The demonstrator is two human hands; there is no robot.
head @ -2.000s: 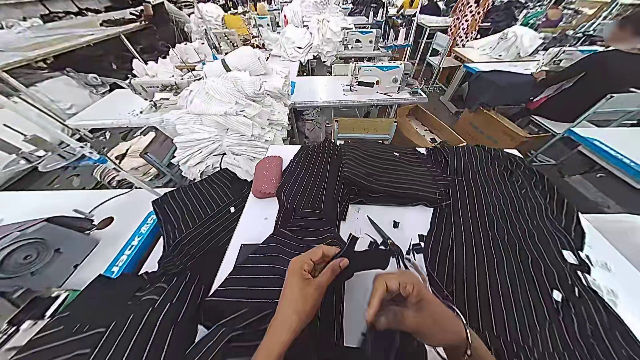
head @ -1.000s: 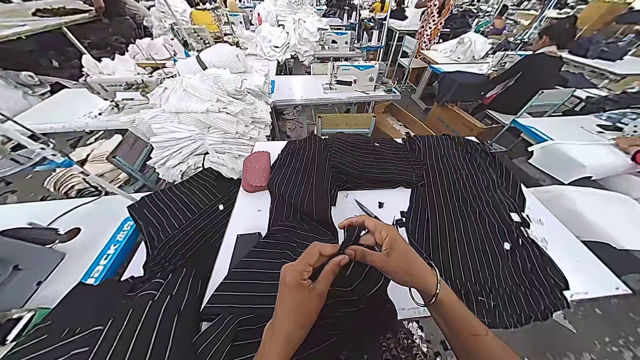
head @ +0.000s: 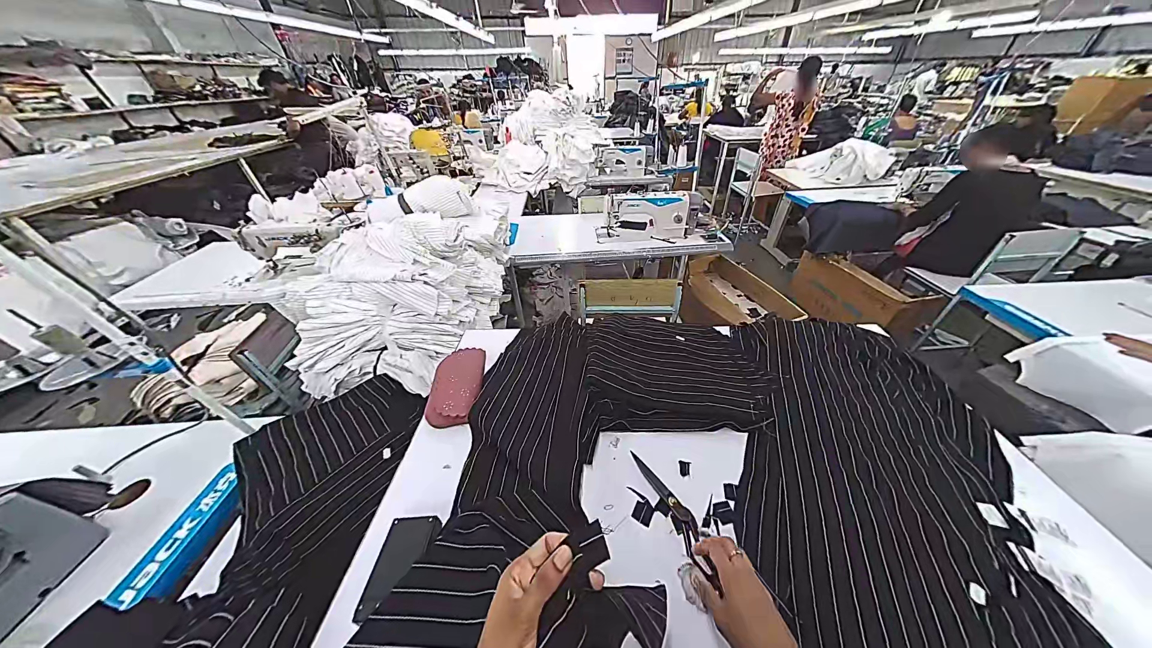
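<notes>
My left hand (head: 531,589) pinches the edge of a black pinstriped fabric piece (head: 504,540) at the lower middle of the head view. To its right, my right hand (head: 733,594) is at the handles of black scissors (head: 670,504), whose blades point up and left over the white tabletop. Small black fabric scraps (head: 643,513) lie around the blades. More black pinstriped fabric (head: 846,450) covers the table's right side and runs across behind the scissors. My fingers partly hide the scissor handles.
A pink case (head: 455,387) and a dark flat object (head: 396,567) lie on the white table (head: 396,486). Beyond stand a heap of white striped garments (head: 396,297), a sewing machine (head: 650,214) and cardboard boxes (head: 850,288). Several people are in the room; one person's hand (head: 1129,346) shows at the right edge.
My right hand has left the fabric beside my left hand and moved to the scissors. My left hand still has the fabric. The view has tilted up.
</notes>
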